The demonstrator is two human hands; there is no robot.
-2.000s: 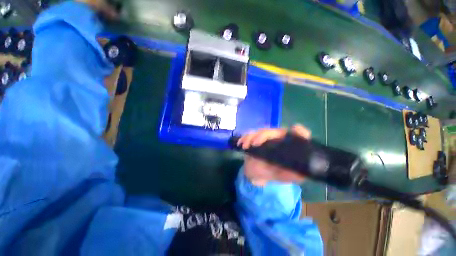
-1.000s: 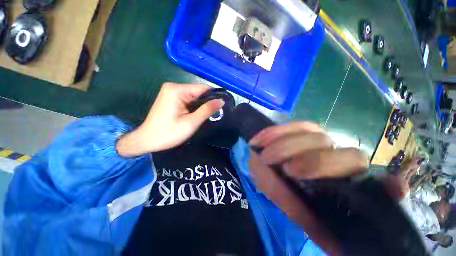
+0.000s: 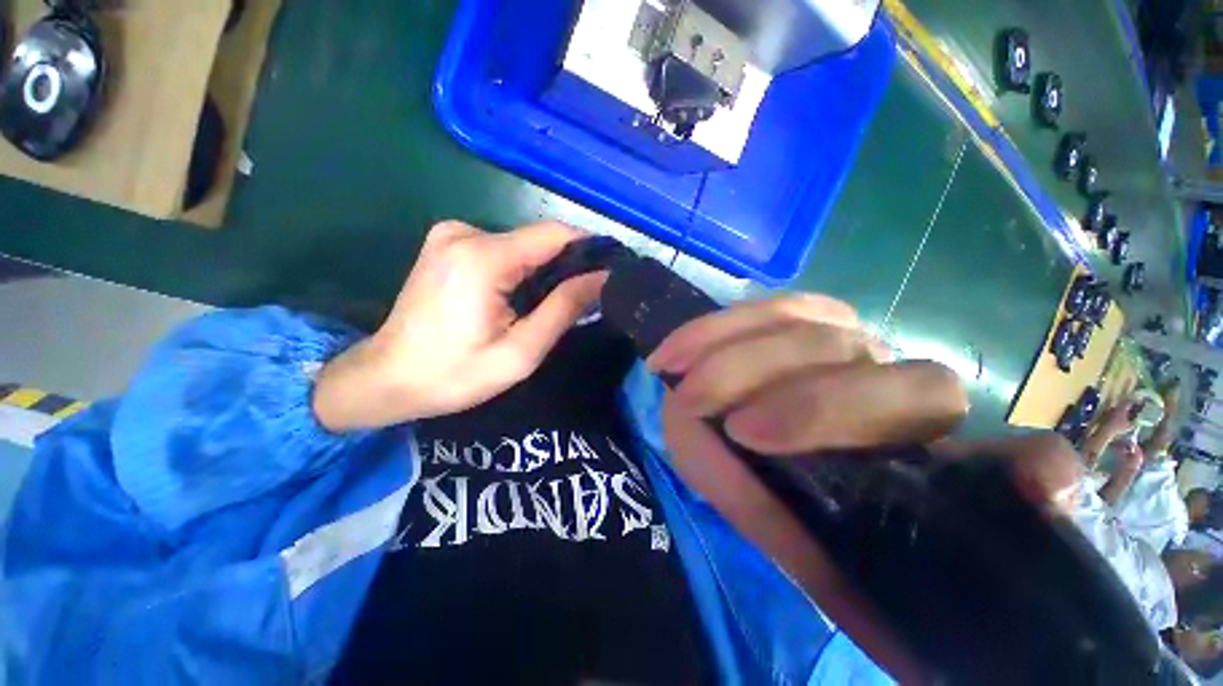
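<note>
My left hand pinches a round black unit between thumb and fingers in front of my chest. The unit is seen nearly edge-on and partly hidden. My right hand is wrapped round the thick black electric screwdriver. The tool's narrow nose points at the unit and overlaps its right edge in view. The bit and any screw are hidden.
A blue tray with the silver-grey screw feeder stands ahead. Cardboard at left holds a black unit. More units stand on the green lane and on cardboard at right. Other people's hands show at far right.
My left hand has come down from the upper left and holds a unit. Since a second ago, the unit has tilted edge-on and the screwdriver's nose has moved closer to it.
</note>
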